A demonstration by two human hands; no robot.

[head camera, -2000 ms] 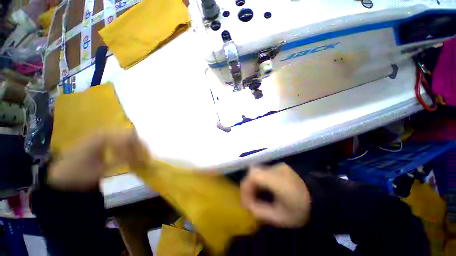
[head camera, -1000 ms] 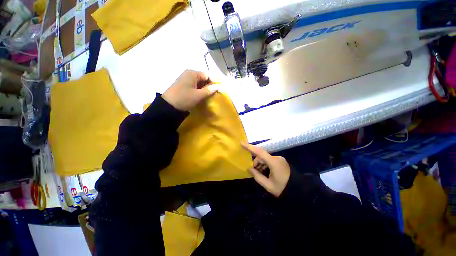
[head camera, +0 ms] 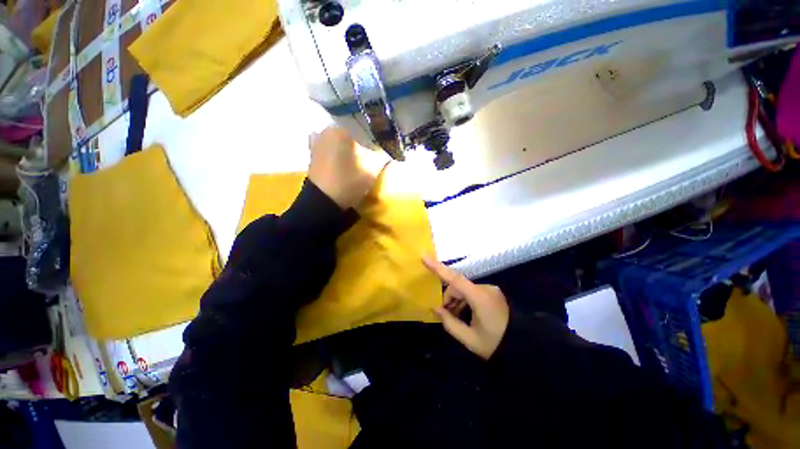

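A yellow fabric panel lies flat in front of the white sewing machine, its lower edge over the table's front edge. My left hand holds the panel's top edge just left of the needle area; its fingertips are blurred by glare. My right hand has thumb and forefinger on the panel's right edge near the table edge, other fingers curled. The needle and presser foot are hard to make out in the bright light. A neat stack of yellow panels lies at the left.
Folded yellow pieces lie at the upper left beside a dark strip. Red-handled snips are at the table's right end. Orange-handled scissors are at the far left. A blue crate stands at the right. Yellow pieces show below the table.
The panel, first blurred between both hands over the table's front edge, is now spread on the table by the needle. Since the last frame, my left hand has shifted slightly, and the view has moved.
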